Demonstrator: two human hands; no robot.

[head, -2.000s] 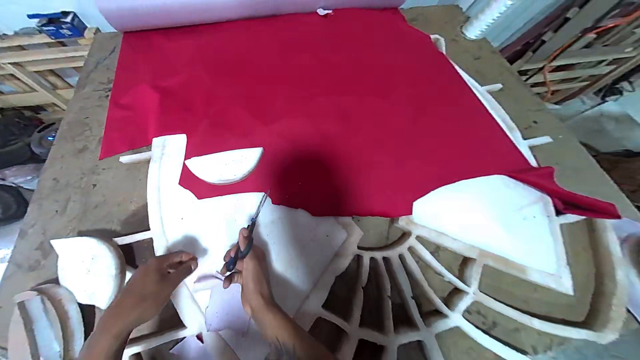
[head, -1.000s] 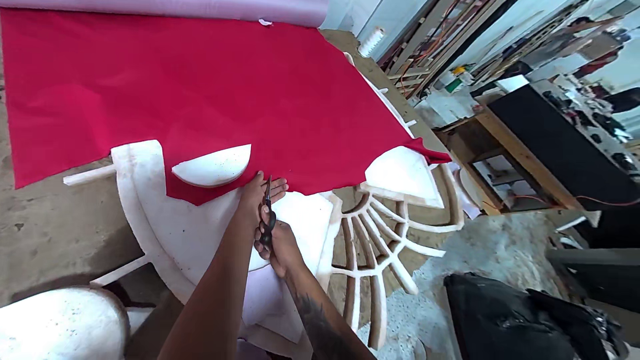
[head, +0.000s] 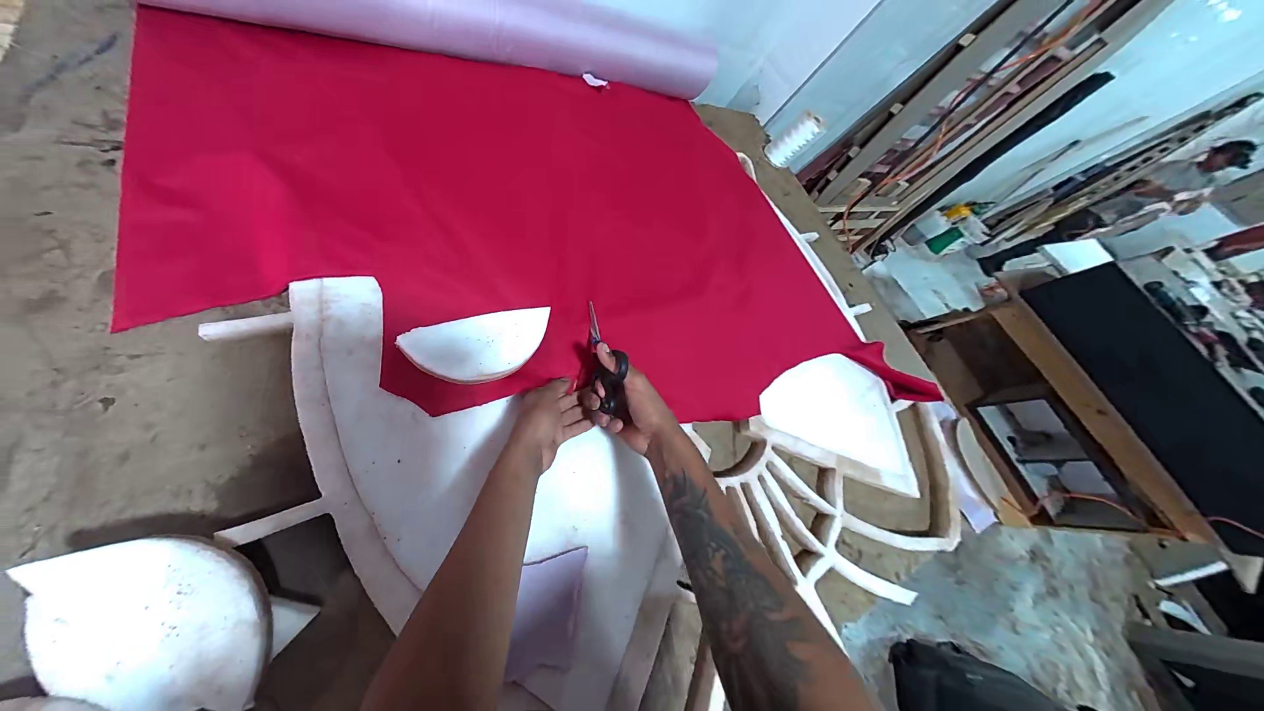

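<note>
Red fabric [head: 444, 188] lies spread over the table and part of a white foam-like panel [head: 395, 464]. My right hand [head: 632, 400] holds black-handled scissors [head: 607, 380], their blades pointing away from me over the fabric near its front edge. My left hand [head: 553, 420] is just left of the scissors, at the fabric edge; its fingertips seem to pinch the cloth, partly hidden. Left of my hands, a white half-round piece [head: 479, 346] rests on the fabric. A light purple scrap [head: 548, 607] lies beside my left forearm.
A roll of pale purple fabric [head: 474, 35] lies along the far edge, with a thread cone [head: 793, 140] to its right. White curved frame pieces [head: 820, 533] spread at the right. A rounded white piece [head: 148, 622] sits front left. Another person [head: 1185, 183] is far right.
Both hands have moved from over the white panel up to the red fabric's front edge, the scissors with them. The view has swung to the right.
</note>
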